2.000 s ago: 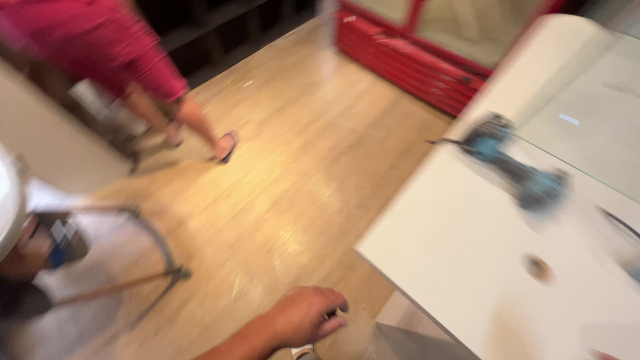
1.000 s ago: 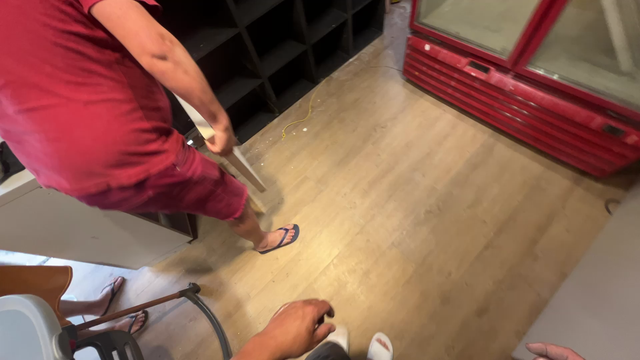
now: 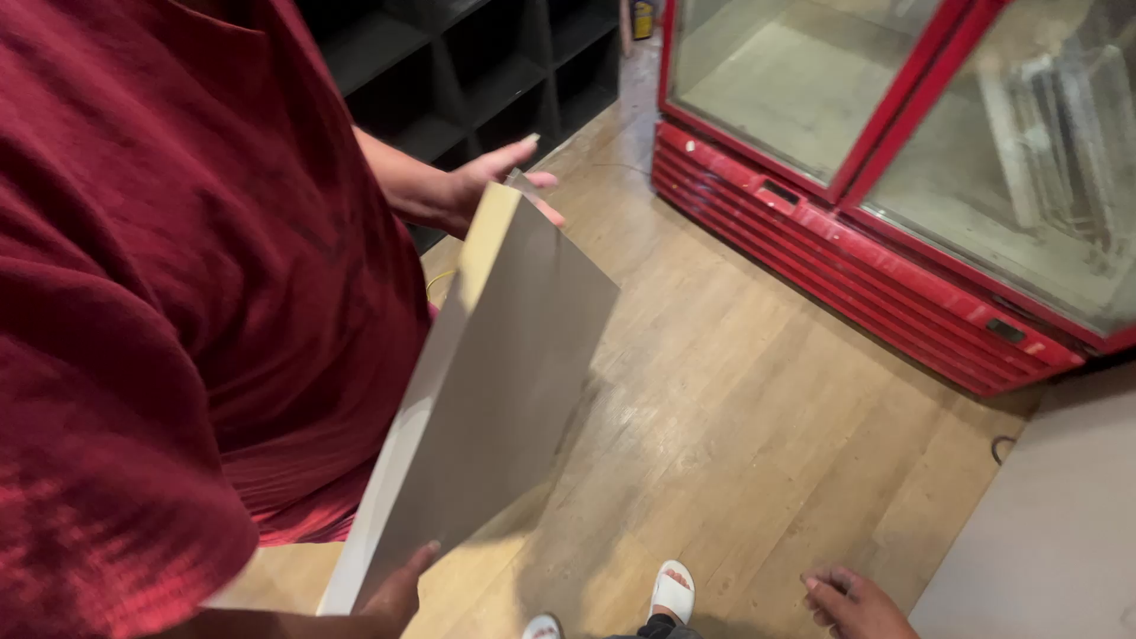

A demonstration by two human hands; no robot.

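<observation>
My right hand [image 3: 854,605] is at the bottom right, above the wooden floor, with its fingers loosely curled and nothing in it. I do not see my left hand. At the left a person in a dark red shirt [image 3: 266,266] stands close. A panel [image 3: 506,390] with a grey face, a pale long edge and a yellowish end is held at a slant beside them. The person's far hand [image 3: 479,186] is at its upper end. Another hand [image 3: 395,596], which appears to be theirs, holds its lower end, with the thumb on the grey face.
A red display fridge [image 3: 825,222] with glass doors stands at the upper right. Black cubby shelving [image 3: 479,75] is behind the person. A pale grey surface [image 3: 1056,524] borders the floor [image 3: 710,399] at the lower right. My feet in white sandals [image 3: 673,590] show at the bottom.
The person in red has come much closer and now holds the panel up in front of me. My left hand, low in the middle before, is out of view. My right hand shows more fully.
</observation>
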